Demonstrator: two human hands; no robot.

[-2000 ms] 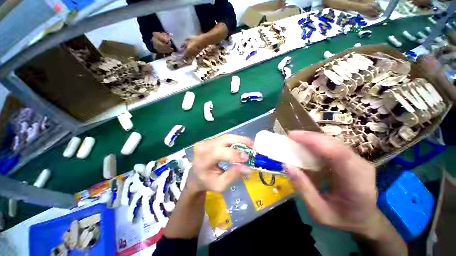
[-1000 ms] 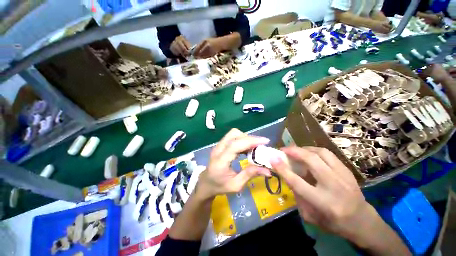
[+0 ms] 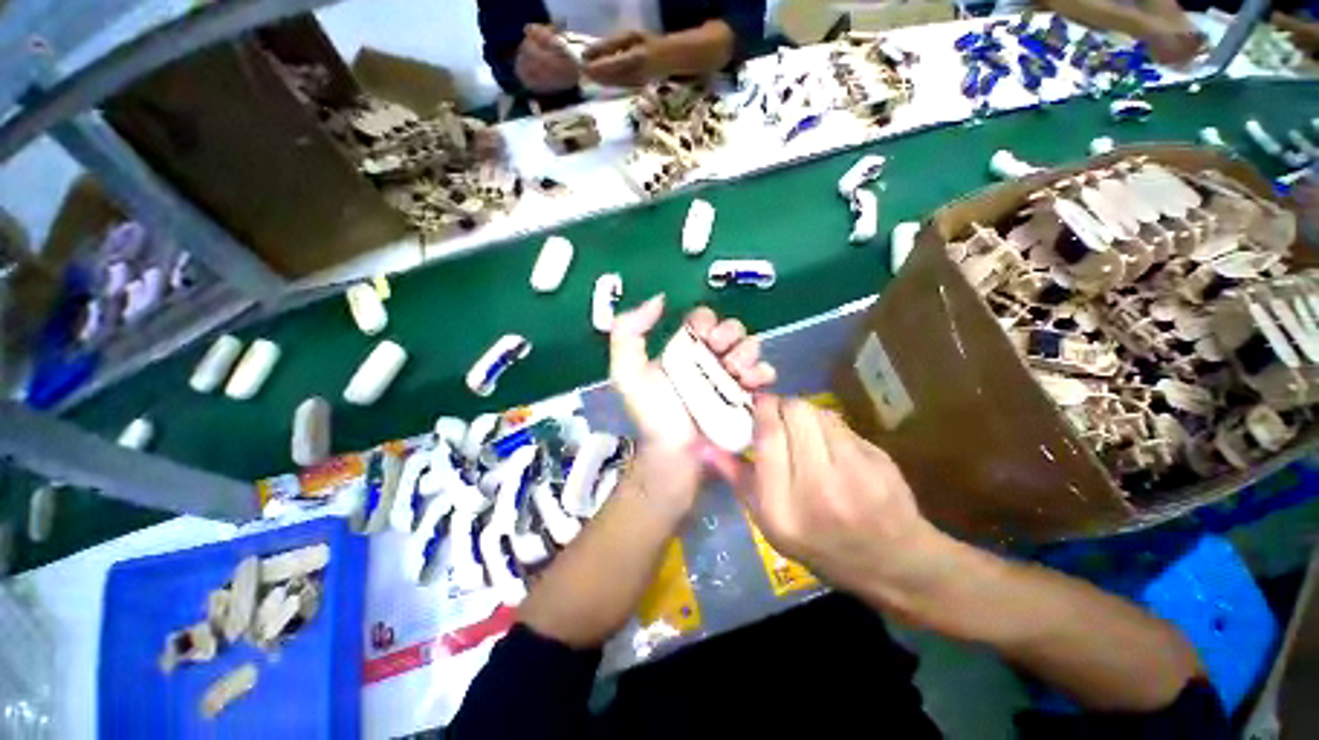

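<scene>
A white curved unit [image 3: 706,390] is between my hands above the printed work mat [image 3: 716,557]. Its long side shows a dark seam; no blue or green shows on it. My left hand [image 3: 658,383] holds it in the palm, with the fingertips over its far end. My right hand [image 3: 825,484] grips its near end with thumb and fingers. A pile of open housings [image 3: 499,499], white with blue and green bits, lies on the mat at left of my hands.
A large cardboard carton [image 3: 962,412] of beige covers stands at right. A blue tray [image 3: 123,622] with beige pieces is at left. The green conveyor belt [image 3: 449,311] carries white units. A person's hands [image 3: 586,61] work across it. A blue stool [image 3: 1208,614] is at lower right.
The open unit and the cover, apart at first, are now together as one white piece. My hands have turned it steeper and moved slightly left. The view has shifted.
</scene>
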